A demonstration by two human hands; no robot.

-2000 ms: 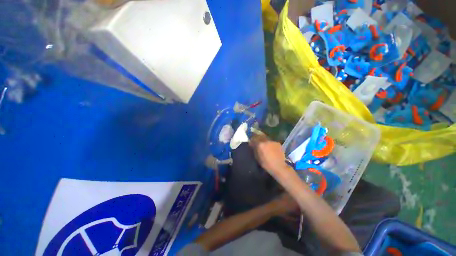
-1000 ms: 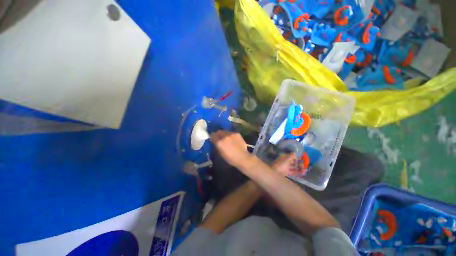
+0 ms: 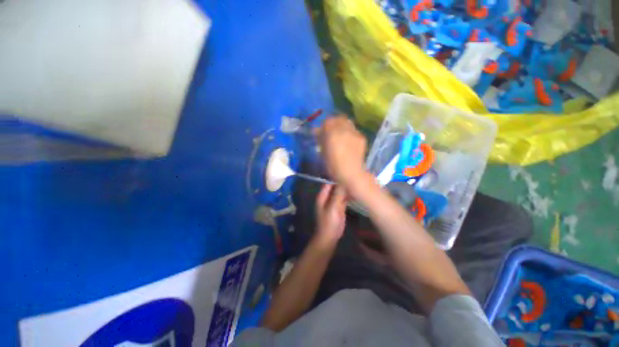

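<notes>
The thin metal filling nozzle [image 3: 312,178] sticks out of its pale round nozzle base [image 3: 278,169] on the blue machine. My left hand [image 3: 330,211] is at the outer end of the tube, fingertips close to it. My right hand [image 3: 341,148] is blurred, just above the tube, with its fingers curled. Whether either hand holds a piece is not clear. Blue and orange toy pieces [image 3: 419,160] lie in the white basket [image 3: 472,179], right of my hands.
The machine [image 3: 136,210] fills the left side, with a white metal box [image 3: 102,74] and safety sign [image 3: 51,332]. Small latches [image 3: 292,124] flank the nozzle base. A yellow bag [image 3: 407,64] holds a heap of pieces. A blue crate [image 3: 499,284] with pieces stands lower right.
My left hand has come out of the basket to the nozzle's end. My right hand has moved up and right from beside the nozzle base, and the tube now shows.
</notes>
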